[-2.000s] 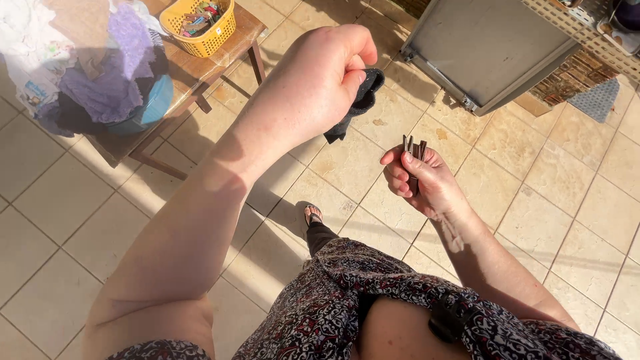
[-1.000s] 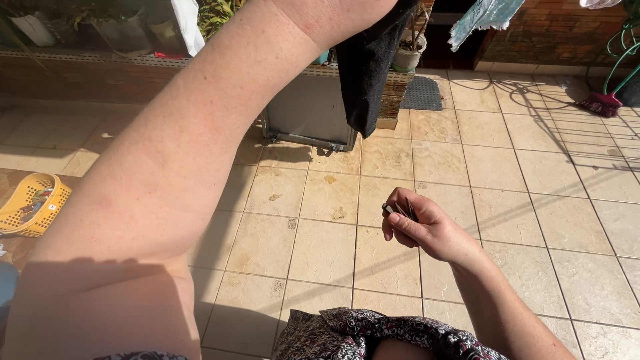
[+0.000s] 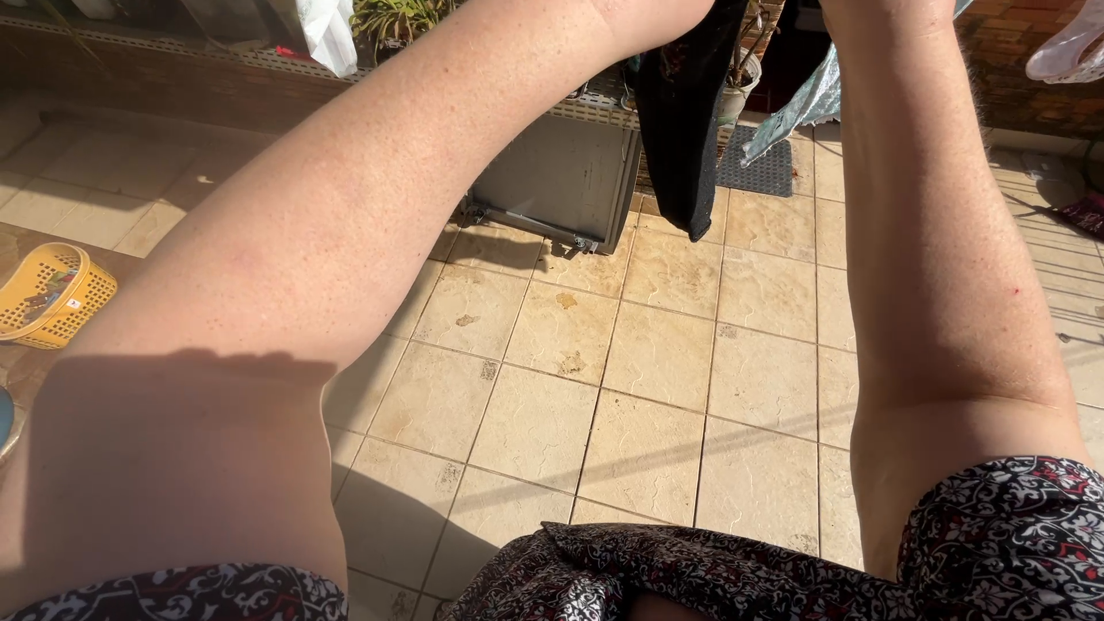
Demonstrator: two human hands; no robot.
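Observation:
Both my arms reach up past the top edge of the head view. My left hand (image 3: 664, 19) shows only its wrist and heel; its fingers are out of frame. A black sock-like cloth (image 3: 681, 138) hangs down just beside it, its upper end cut off by the frame. At the upper right, only the wrist end of my right hand (image 3: 893, 10) is visible, and what it holds cannot be seen. A light blue cloth (image 3: 802, 108) hangs between the black cloth and my right forearm.
A yellow plastic basket (image 3: 86, 297) with small items in it stands on a wooden table at the left. A grey panel (image 3: 561, 177) leans below a perforated shelf. Beyond are a potted plant (image 3: 740, 90), a dark mat (image 3: 759, 162) and a pale hanging item (image 3: 1069, 52) on the right.
My right hand has risen from low over the tiles, where it held small dark clip-like pieces, to the top edge. My left hand rose earlier with the black cloth. The view has tilted up.

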